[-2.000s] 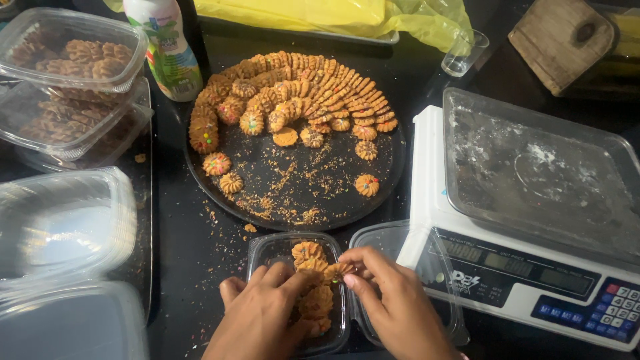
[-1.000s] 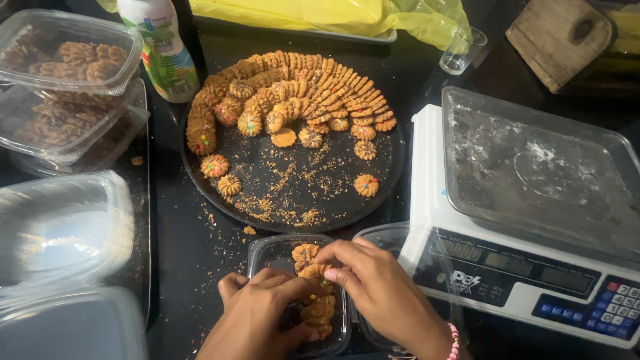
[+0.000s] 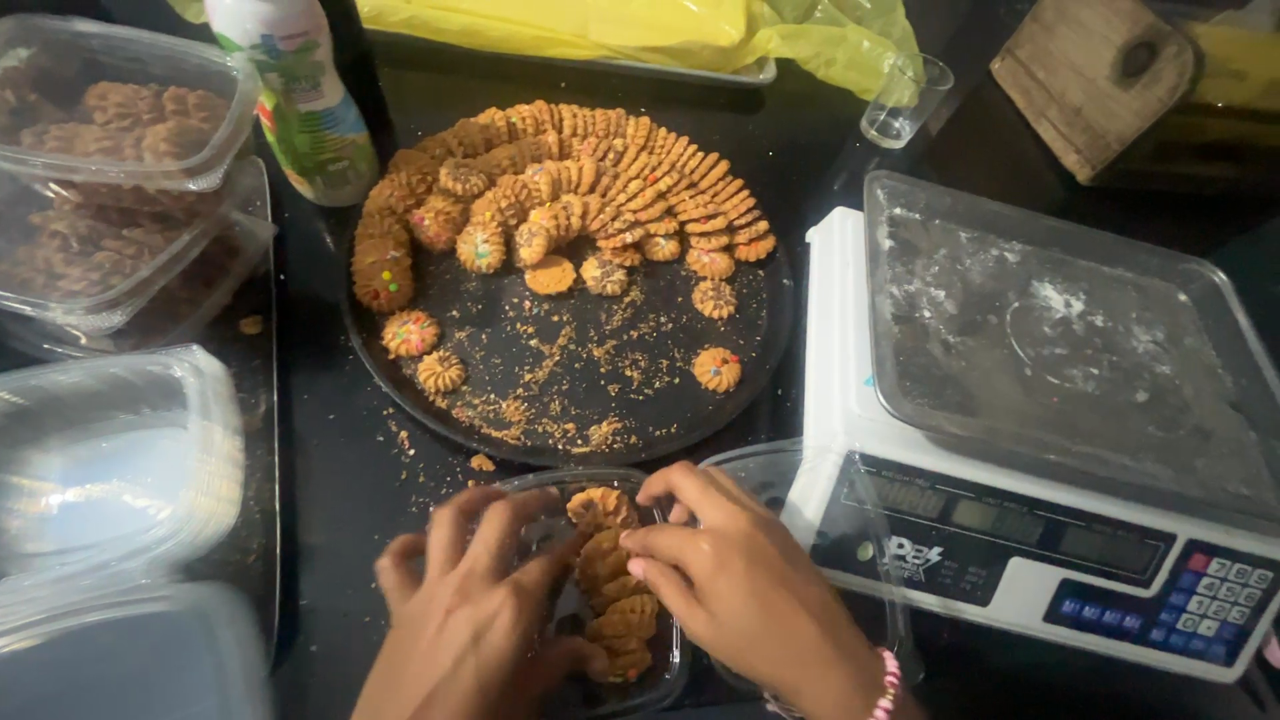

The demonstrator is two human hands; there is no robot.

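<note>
A row of ridged cookies (image 3: 620,630) lies in a clear plastic container (image 3: 665,665) at the bottom centre. My left hand (image 3: 480,590) reaches over the container's left side, fingers spread, fingertips by the cookies. My right hand (image 3: 730,570) comes over the right side, its thumb and fingers touching the row near its upper part; whether it grips a cookie is not clear. The container's clear lid (image 3: 880,560) lies partly under my right forearm. Just beyond, a round black tray (image 3: 640,435) bears fanned rows of cookies (image 3: 690,190), some with coloured sprinkles, and scattered crumbs.
Filled clear containers (image 3: 110,150) are stacked at upper left, above stacked empty ones (image 3: 110,460). A digital scale (image 3: 1020,560) with a floury plate stands right. At the back are a bottle (image 3: 300,100), yellow plastic (image 3: 620,25), a small clear cup (image 3: 905,105) and a wooden board (image 3: 1095,75).
The fingers of my left hand have spread and lifted somewhat from the cookies. My right hand stays at the container, with its fingers now more extended over the row.
</note>
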